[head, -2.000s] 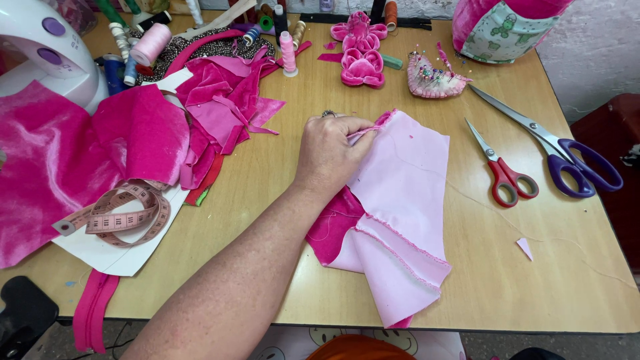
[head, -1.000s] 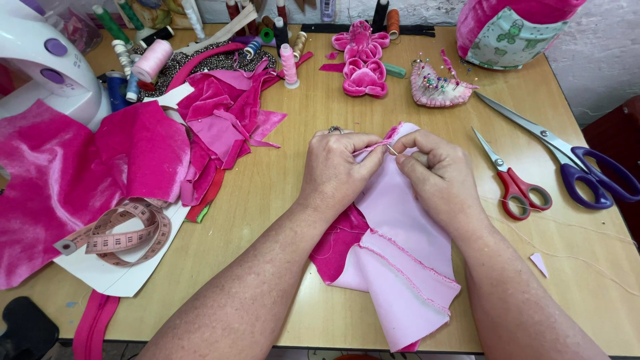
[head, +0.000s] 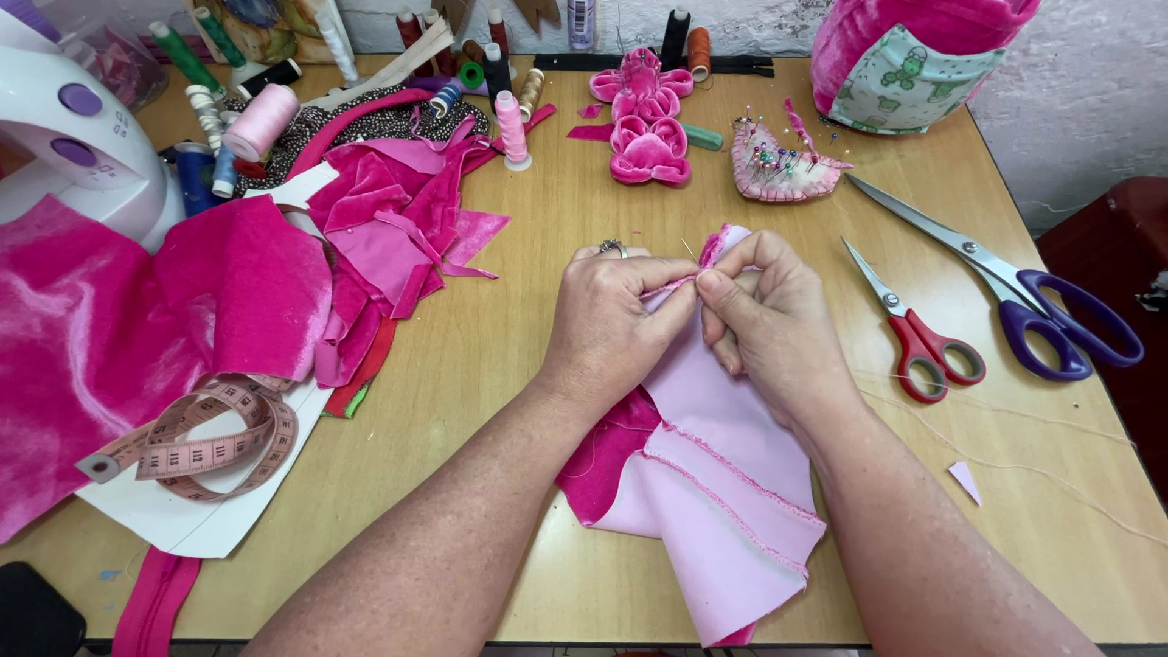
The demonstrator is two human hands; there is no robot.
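My left hand [head: 625,315] pinches the upper edge of a pink fabric piece [head: 721,456], whose pale side faces up and whose magenta velvet side shows at the left. Against it, my right hand [head: 766,315] grips the same edge between thumb and fingers. A sewing needle [head: 689,249] sticks up between the fingertips; which hand bears it I cannot tell. Pale thread [head: 995,456] trails over the table at the right. Red-handled scissors [head: 912,328] and larger purple-handled scissors [head: 1013,283] lie right of my right hand. A pincushion [head: 785,169] full of pins is beyond my hands.
Pink velvet scraps [head: 392,219], a measuring tape [head: 214,443] on white paper [head: 192,520] and a sewing machine [head: 82,128] occupy the left. Thread spools [head: 511,132] stand behind. Velvet flower-like pieces [head: 648,119] and a pink velvet item with a green patterned pocket [head: 912,78] are at the back.
My right hand, out of view two seconds ago, came to the fabric's upper edge beside my left hand by one second ago. The needle now shows between the fingertips.
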